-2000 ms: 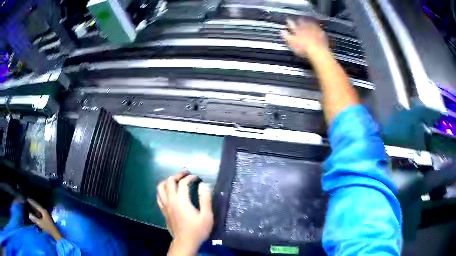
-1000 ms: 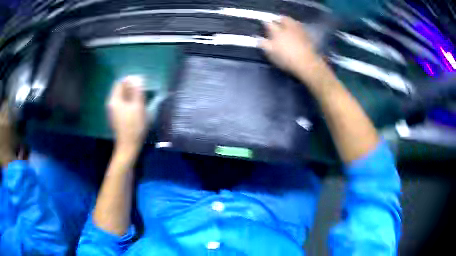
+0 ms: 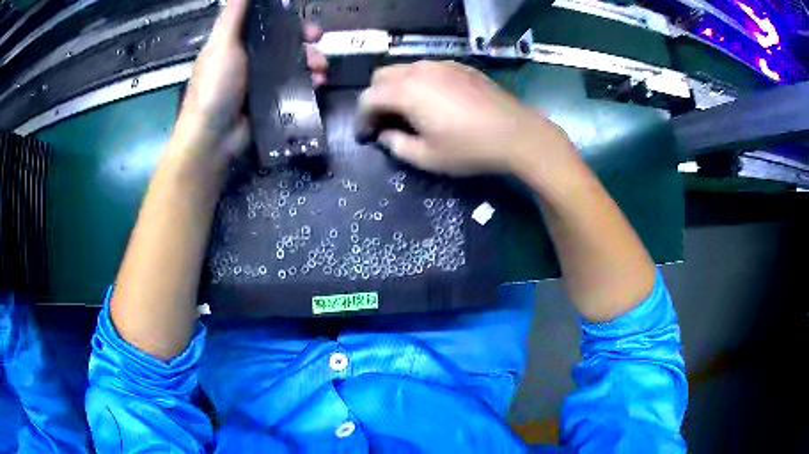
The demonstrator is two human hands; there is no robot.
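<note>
My left hand is shut on a dark fixture plate, held upright in the view above the parts tray's far left. Small pale dots show at the plate's near end. The black parts tray has a green label on its near edge. Many small metal rings are scattered on it, mostly in its near half. My right hand is over the tray's far side, right of the plate, with fingers curled down and blurred. Whether it holds a ring cannot be seen.
The green bench top lies around the tray. A dark ribbed stack stands at the far left. Metal rails run behind the bench, with a metal bracket above centre. A blue sleeve of another person shows at lower left.
My left hand has moved up and now clearly holds the dark plate over the tray. My right hand has come back from the rails to the tray. The view has swung down and right.
</note>
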